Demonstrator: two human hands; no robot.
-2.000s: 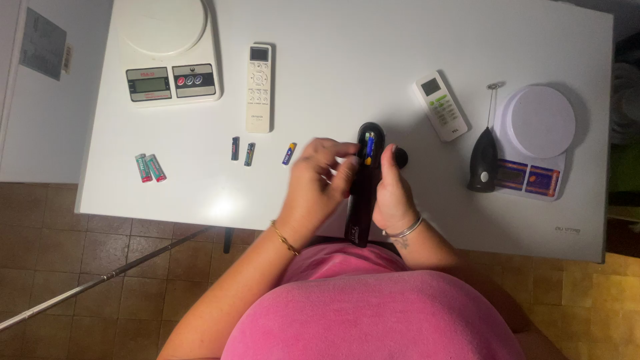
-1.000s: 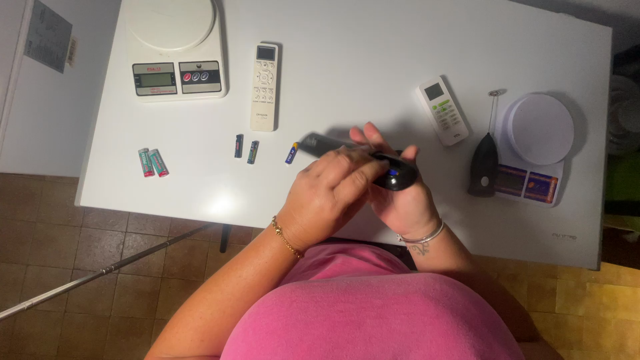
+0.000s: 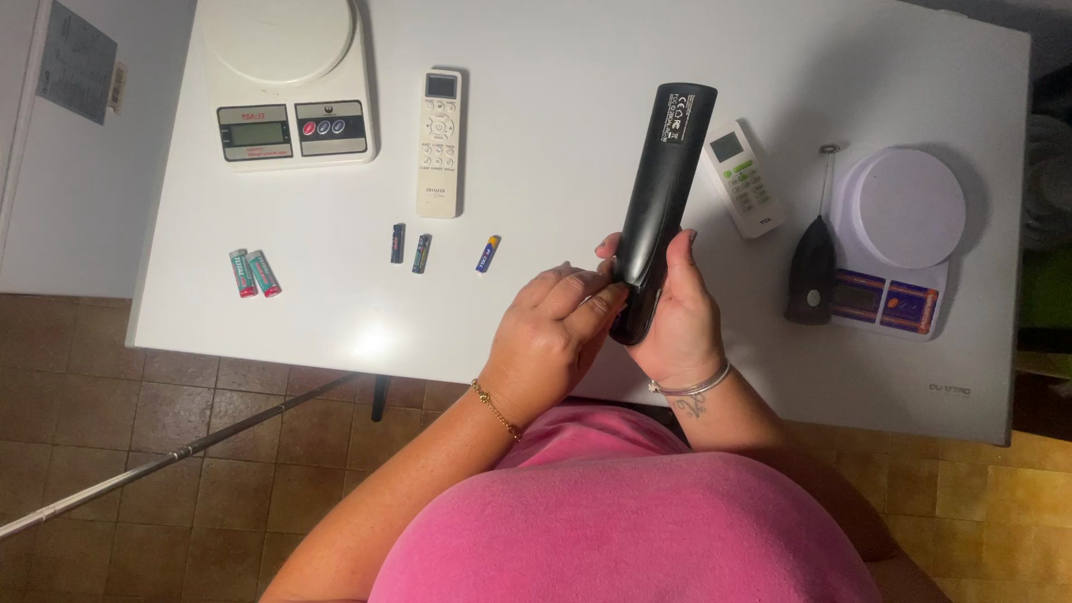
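Observation:
A black remote control [image 3: 666, 193] lies back side up in my right hand [image 3: 691, 318], fingers beneath it and thumb along its edge. My left hand [image 3: 553, 331] presses its fingertips on the lower end of the remote, over its back. Whether the battery compartment there is fully covered cannot be told. Left of the hands lie a blue and yellow battery [image 3: 487, 254] and two dark small batteries, one [image 3: 397, 243] beside the other [image 3: 421, 253]. Two larger green and red batteries [image 3: 253, 274] rest side by side near the table's left edge.
A white air conditioner remote [image 3: 439, 142] lies beyond the small batteries, with a kitchen scale [image 3: 293, 126] to its left. On the right are another white remote [image 3: 744, 180], a black milk frother [image 3: 811, 276] and a second scale [image 3: 909, 218]. A metal pole [image 3: 184, 452] crosses below the white table [image 3: 536, 151].
Two seconds ago the remote's compartment showed a blue battery; now no battery shows in it. The remote has been turned, its long end now pointing away from me.

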